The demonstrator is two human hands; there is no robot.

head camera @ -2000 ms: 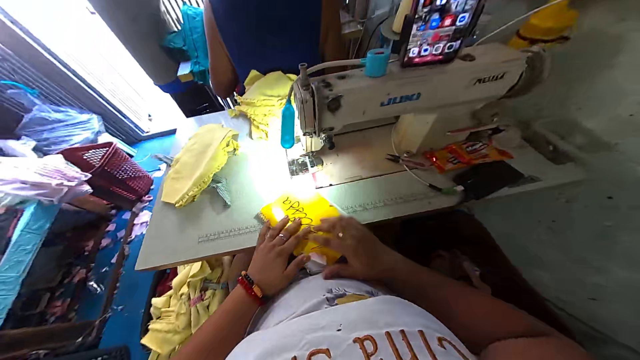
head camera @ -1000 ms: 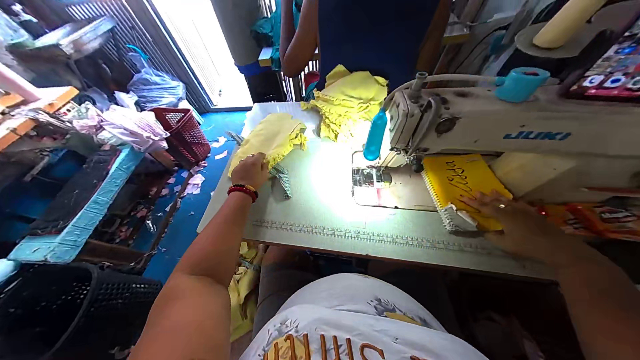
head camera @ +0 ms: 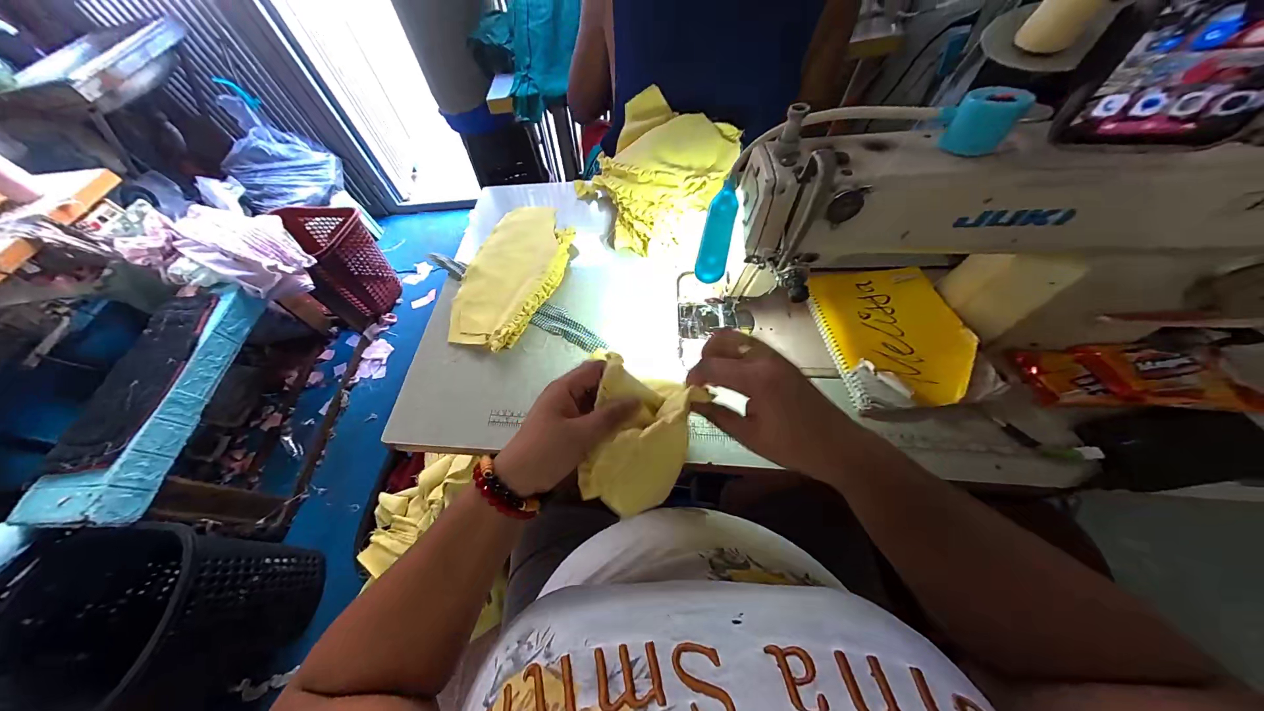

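Both hands hold one yellow fabric piece (head camera: 642, 449) over the front edge of the sewing table. My left hand (head camera: 563, 425) grips its left side, and my right hand (head camera: 765, 400) pinches the upper right corner. Just beyond them is the presser foot (head camera: 716, 318) of a Juki sewing machine (head camera: 987, 207), under a bright light. To the left lie flat yellow pieces with a gathered edge (head camera: 509, 276), beside a strip of checked fabric (head camera: 568, 328). A heap of ruffled yellow fabric (head camera: 671, 163) sits at the back of the table.
A yellow spiral notebook (head camera: 889, 336) bearing handwriting lies under the machine arm, near orange packets (head camera: 1136, 375). A phone (head camera: 1170, 79) stands above. At left are a red basket (head camera: 341, 262) and a black basket (head camera: 168, 602). Another person (head camera: 706, 59) is behind the table.
The notebook was in front of me, then went under the machine arm. My right hand has left it. My left hand was on the flat yellow pieces; both hands now hold a yellow piece.
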